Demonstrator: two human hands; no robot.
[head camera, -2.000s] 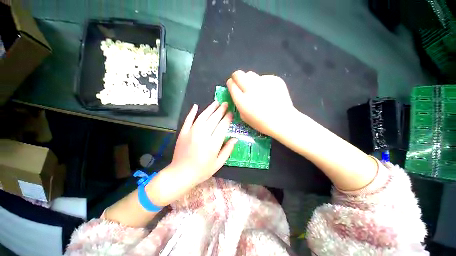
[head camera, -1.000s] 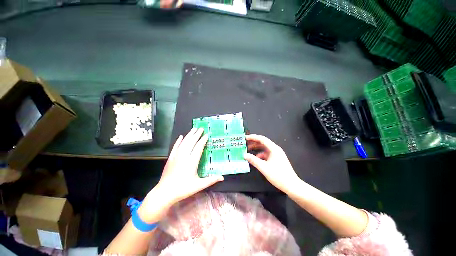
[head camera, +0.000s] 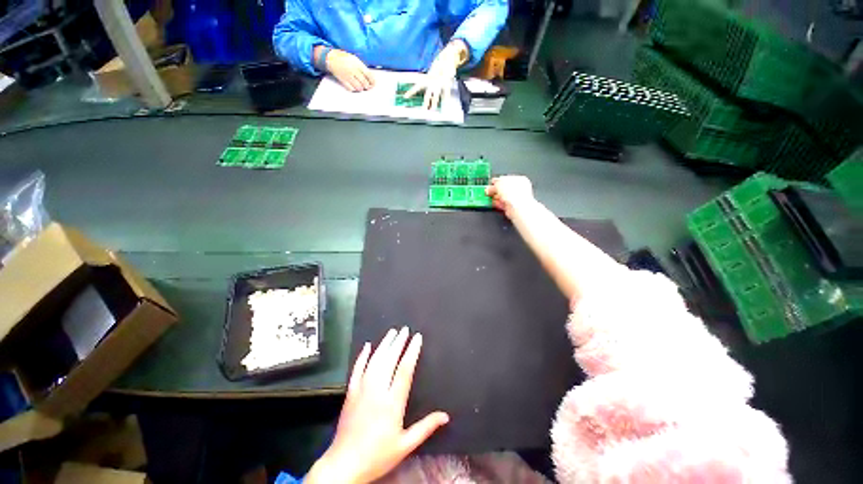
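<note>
A green PCB panel (head camera: 460, 183) is just beyond the far edge of the black work mat (head camera: 464, 312), with small dark parts standing up along its far side. My right hand (head camera: 512, 193) grips the panel's right edge, arm stretched forward. My left hand (head camera: 383, 406) lies with fingers spread on the mat's near left part, holding nothing. The left parts bin (head camera: 322, 317) with cream-white pieces (head camera: 282, 326) stands left of the mat. The right parts bin (head camera: 645, 263) is mostly hidden behind my right sleeve.
Another green panel (head camera: 258, 146) lies on the dark-green bench (head camera: 189, 208) at the far left. A person in blue (head camera: 390, 33) works opposite at a white surface (head camera: 331, 98). Stacked PCB panels (head camera: 757, 255) stand at the right. An open cardboard box (head camera: 142, 317) is at the left.
The panel has moved from between both hands over the mat to beyond its far edge, in my right hand. My left hand has let go of it. The view has tilted up.
</note>
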